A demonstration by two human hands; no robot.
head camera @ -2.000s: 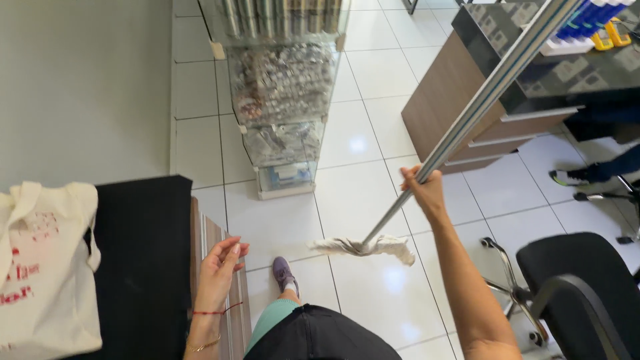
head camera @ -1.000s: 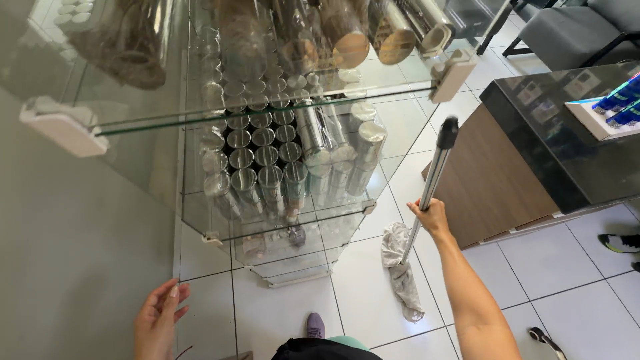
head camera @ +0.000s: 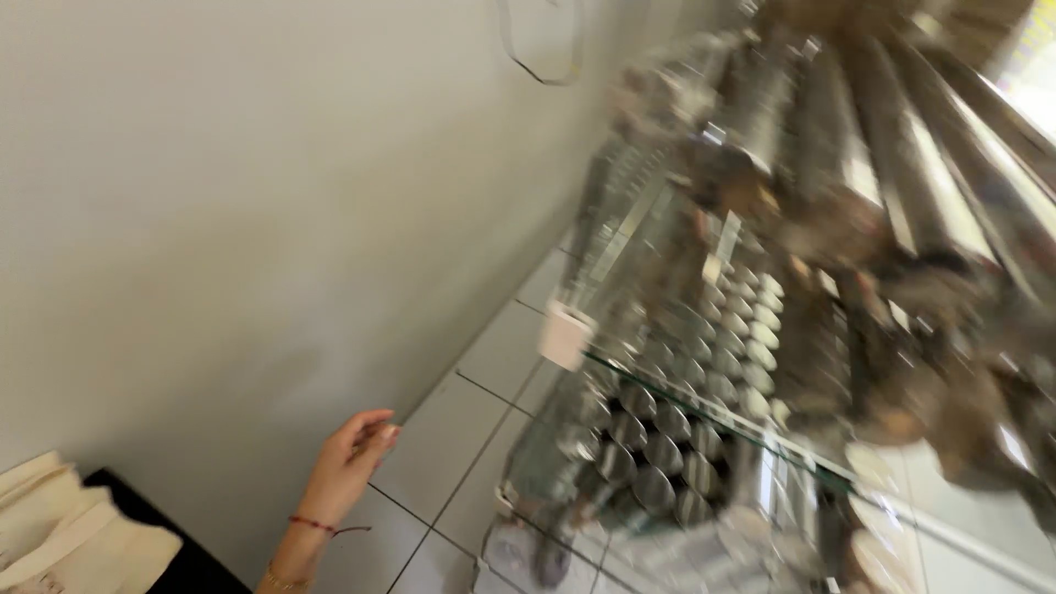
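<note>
My left hand (head camera: pixel 351 462) hangs empty at the lower middle, fingers loosely curled, with a red string and a thin bracelet at the wrist. It is beside the wall and left of a glass display shelf (head camera: pixel 718 412). Shiny cylindrical packages (head camera: pixel 932 157) fill the upper right, badly blurred. Rows of round-ended metallic tubes (head camera: pixel 652 454) stand behind the glass on a lower level. My right hand and the mop are not in this view.
A pale wall (head camera: pixel 247 206) takes up the left, with a thin cable loop (head camera: pixel 540 78) near its top. White floor tiles (head camera: pixel 445 445) run between wall and shelf. A cream cloth bag (head camera: pixel 82 536) lies on a black surface (head camera: pixel 165 528) at lower left.
The view has swung strongly toward the wall. My right hand, gripping the mop handle in both earlier frames, is out of view with the mop. My left hand remains empty.
</note>
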